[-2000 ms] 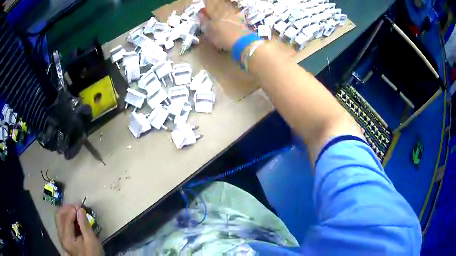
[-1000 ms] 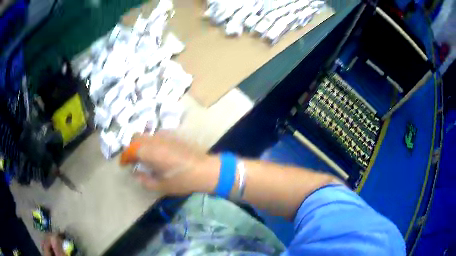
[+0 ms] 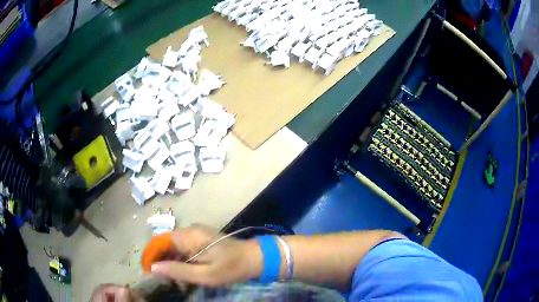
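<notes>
My right hand (image 3: 204, 255), with an orange finger cot (image 3: 157, 250), is low in the centre. Its fingertips point left; whether they hold anything is unclear. A thin pale strand (image 3: 220, 239) curves over the hand. One white plug housing (image 3: 161, 222) is just beyond the fingers, apart from the loose housing pile (image 3: 171, 127). My left hand (image 3: 112, 293) is mostly cut off by the bottom edge; its grip is hidden. A small circuit board (image 3: 59, 269) with a yellow part and leads lies on the beige mat at left. The dark soldering iron tip (image 3: 93, 230) is above the mat.
A yellow sponge (image 3: 94, 161) in a black stand and dark ribbed hose (image 3: 15, 156) are at left. Rows of white housings (image 3: 307, 29) stand on a cardboard sheet (image 3: 254, 100). A board rack (image 3: 414, 154) is at right, beside the bench edge.
My right hand has come from the housings at the back to low in the centre. A single housing now shows beside its fingers. The view has shifted, leaving my left hand at the bottom edge.
</notes>
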